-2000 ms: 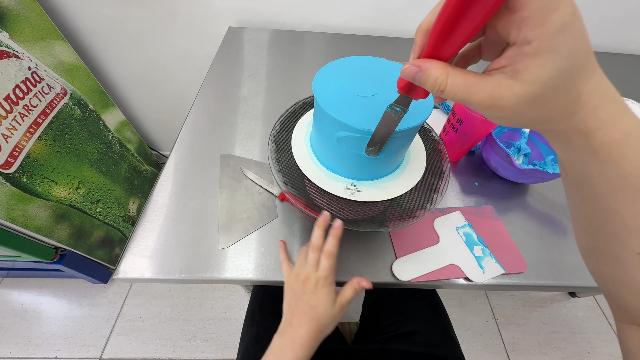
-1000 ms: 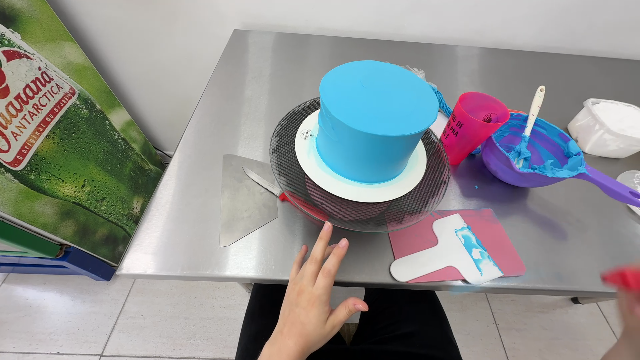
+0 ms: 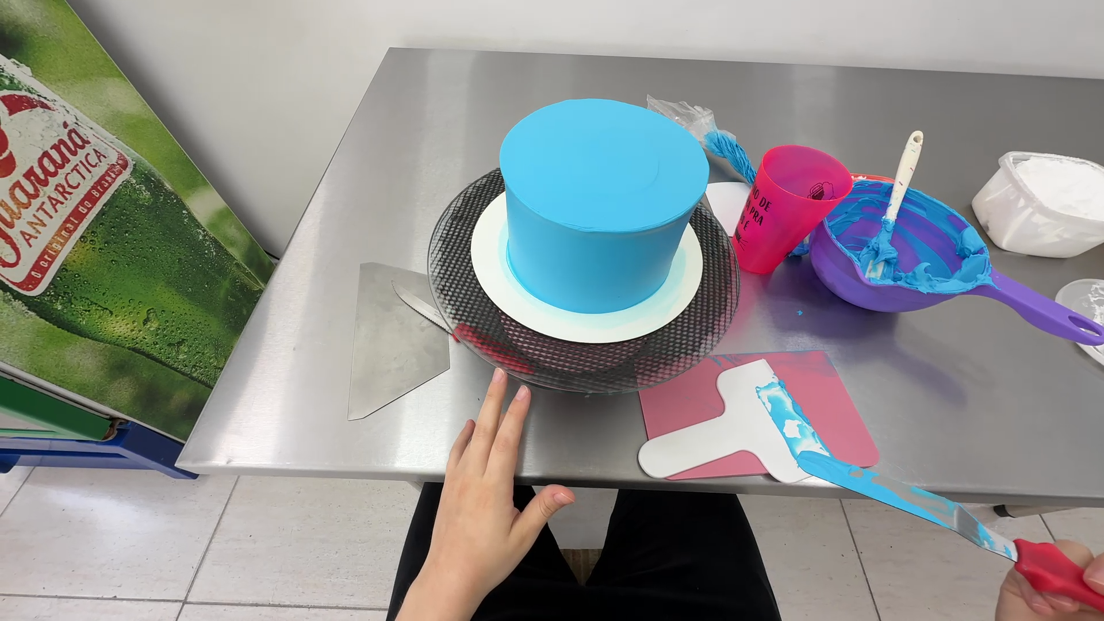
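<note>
A round cake covered in smooth blue frosting (image 3: 595, 198) sits on a white cake board (image 3: 586, 326) atop a round turntable with a glass-like rim (image 3: 448, 250). My left hand (image 3: 487, 492) reaches over the steel table's front edge, its fingers apart and empty, fingertips at the turntable's near rim. At the lower right, my right hand (image 3: 1048, 586) holds the red handle of an offset spatula (image 3: 914, 500). Blue frosting coats its blade, whose tip overlaps a white plastic scraper (image 3: 742, 423). That scraper, smeared with blue, lies on a pink sheet (image 3: 841, 405).
A metal scraper (image 3: 397, 345) and a knife (image 3: 420, 304) lie left, the knife partly under the turntable. To the right stand a pink cup (image 3: 789, 207), a purple bowl (image 3: 897, 297) with blue frosting and a brush-like utensil (image 3: 904, 177), and a white tub (image 3: 1039, 207).
My right hand has moved from above the cake down to the lower right with the spatula, whose blade now carries much blue frosting. The turntable has turned. My left hand stays near its rim.
</note>
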